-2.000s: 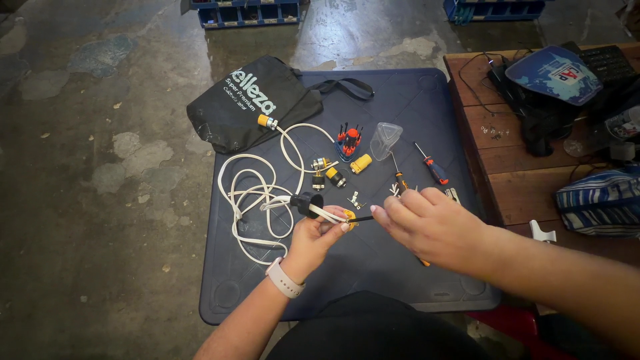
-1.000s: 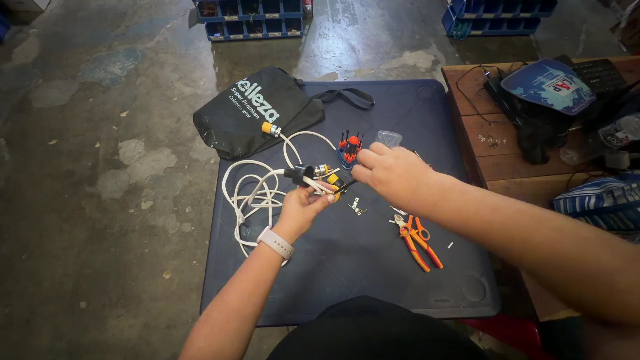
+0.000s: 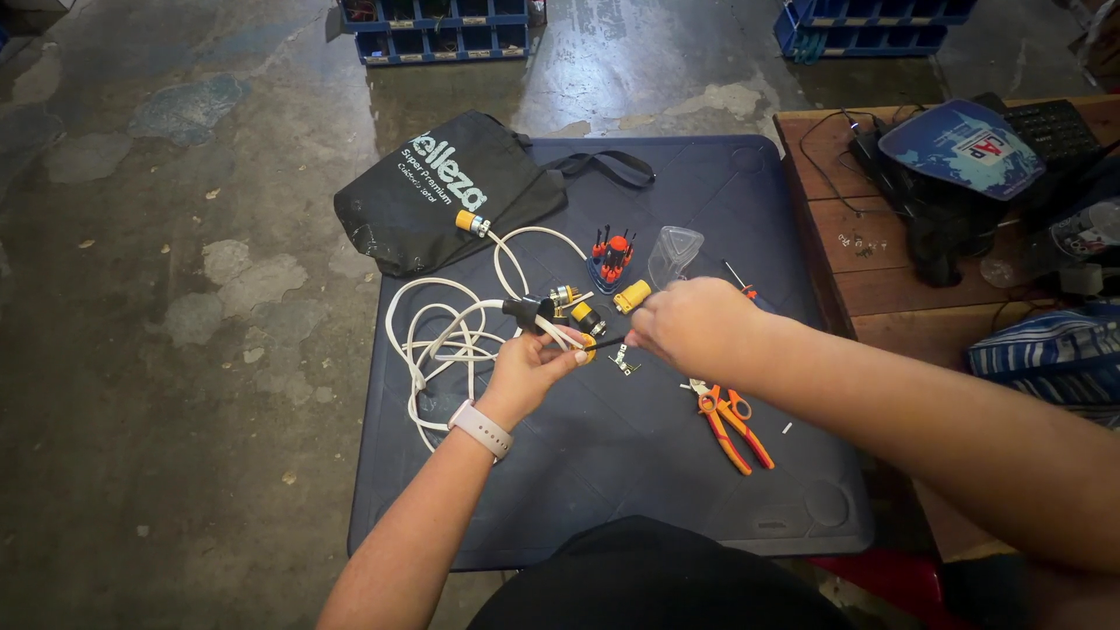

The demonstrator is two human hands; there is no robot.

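Note:
My left hand point(image 3: 529, 372) is closed on a yellow plug part point(image 3: 590, 346) and the white wires point(image 3: 556, 332) at the end of a cable with a black sleeve point(image 3: 528, 311). My right hand point(image 3: 687, 324) grips a screwdriver, its dark shaft point(image 3: 607, 343) touching the yellow part; its handle is hidden in the fingers. Small metal pieces point(image 3: 624, 360) lie just right of the left hand. Behind them are a yellow and black plug point(image 3: 588, 318) and a yellow connector shell point(image 3: 632, 297). Orange-handled pliers point(image 3: 733, 429) lie below the right forearm.
White cable point(image 3: 420, 367) lies coiled on the dark folding table point(image 3: 612, 490). A black bag point(image 3: 446, 192), a screwdriver set in a stand point(image 3: 614, 261) and a clear plastic cover point(image 3: 675, 252) are farther back. A wooden table point(image 3: 831, 236) with electronics stands at the right.
Between two seconds and one second ago, my right hand moved away from the body; it has since come slightly lower, uncovering the yellow connector shell. My left hand keeps its hold on the yellow part.

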